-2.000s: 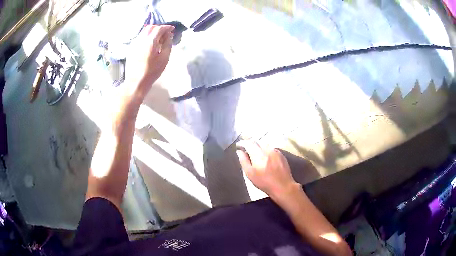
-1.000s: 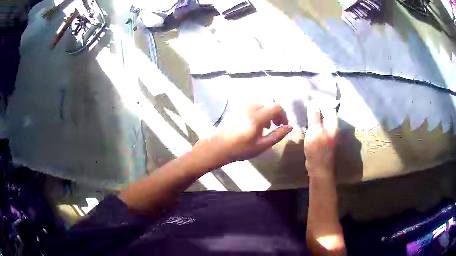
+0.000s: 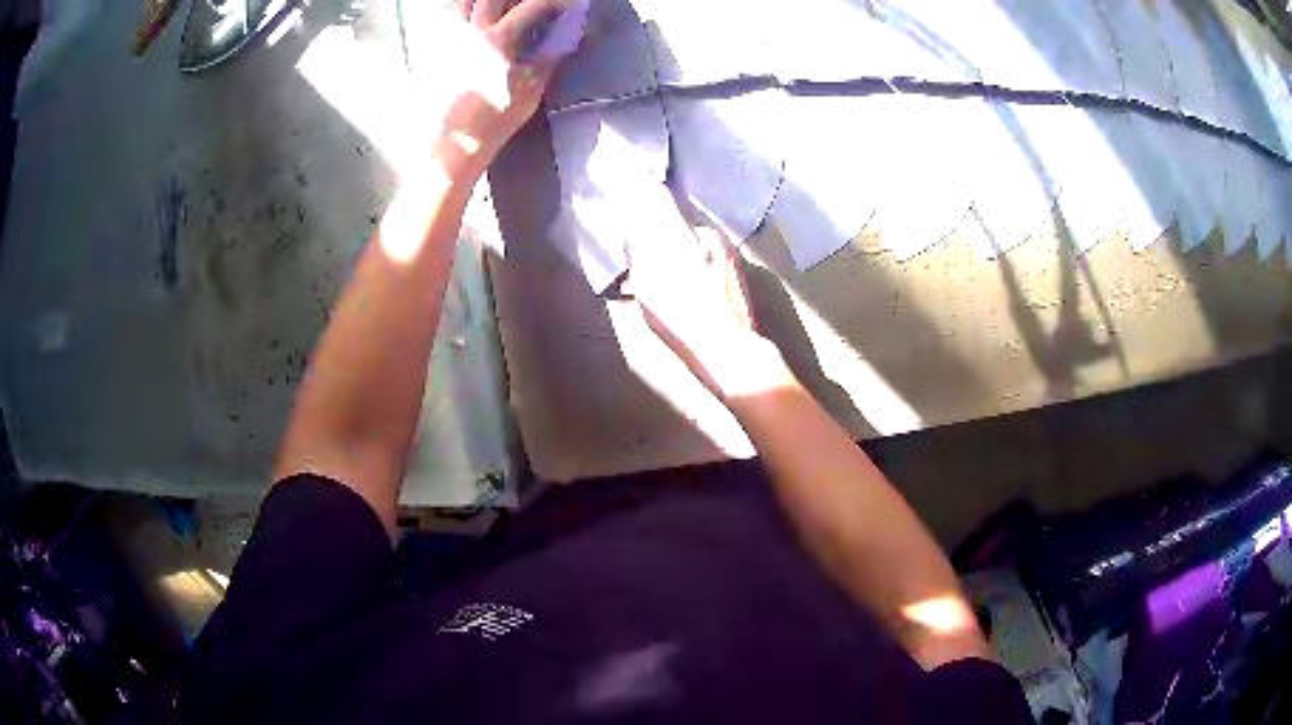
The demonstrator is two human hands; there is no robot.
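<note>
A long row of pale grey-white fabric panels (image 3: 843, 156) overlaps across the table, with a thin dark seam line (image 3: 836, 87) running along it. My left hand (image 3: 513, 50) is at the top edge, partly cut off, with its fingers closed around a small pale purple fabric piece (image 3: 563, 31). My right hand (image 3: 697, 290) lies on the lower end of the leftmost panel (image 3: 609, 177). Its fingers are washed out by sunlight, so whether they grip the panel is hidden.
A beige pressing table cover (image 3: 595, 397) lies under the panels, beside a grey-green surface (image 3: 255, 283) on the left. A metal iron frame (image 3: 227, 36) is cut off at the top left. Purple fabric (image 3: 1187, 602) lies below the table at the right.
My left hand has moved up and left from the row and now holds a fabric piece. My right hand has moved left to the row's left end. The view has shifted.
</note>
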